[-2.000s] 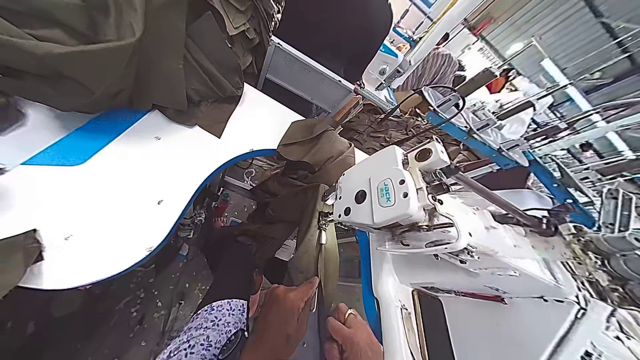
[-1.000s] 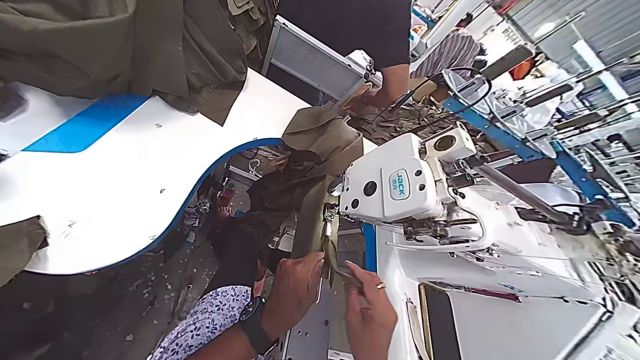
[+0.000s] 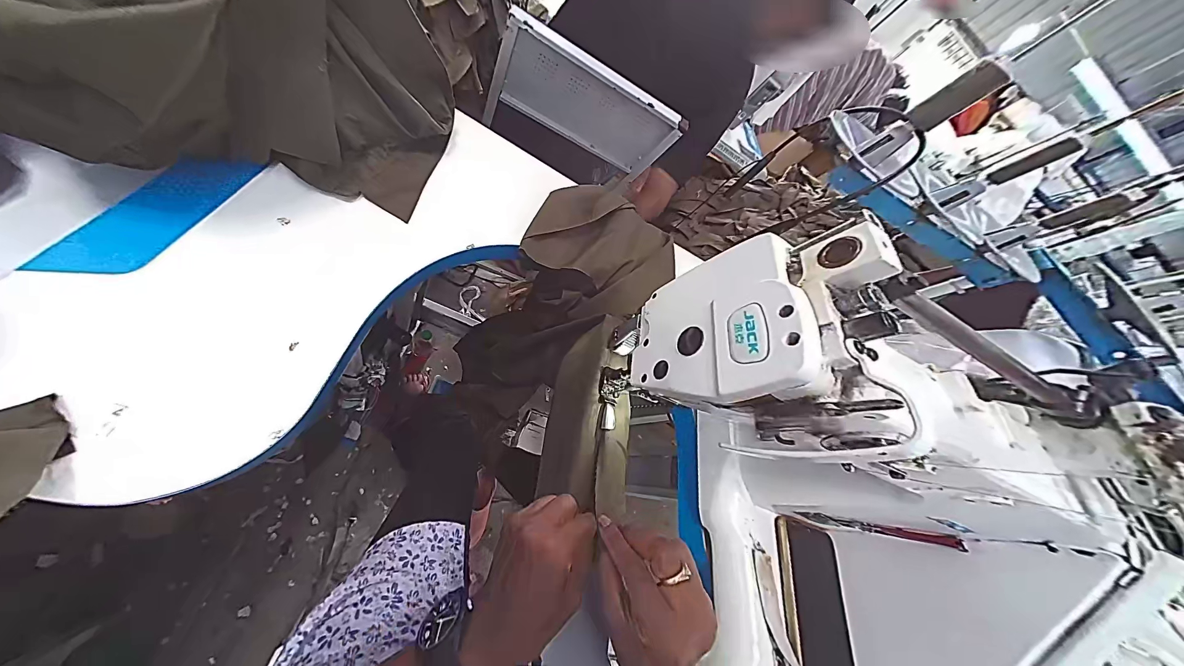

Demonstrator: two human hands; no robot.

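Observation:
An olive fabric piece [image 3: 583,444] runs as a folded strip down from the needle area of a white Jack sewing machine [image 3: 731,324]. My left hand [image 3: 541,573], with a dark watch at the wrist, grips the strip's lower end from the left. Close beside it, my right hand [image 3: 652,587], wearing a ring, pinches the same strip between thumb and fingers. Both hands are below the presser foot [image 3: 608,416]. More of the olive cloth [image 3: 601,240] lies bunched behind the machine head and hangs into the gap by the table.
A white table [image 3: 222,305] with a curved blue edge spans the left, a heap of olive fabric [image 3: 231,83] on it. Beyond stand a grey metal panel [image 3: 587,88] and a person in dark clothes [image 3: 666,65]. Blue machine frames [image 3: 1064,305] are at right.
My right hand was lifted off to the right with its fingers spread a second ago; it now pinches the strip beside my left hand. The other person's hand has shifted left, toward the panel.

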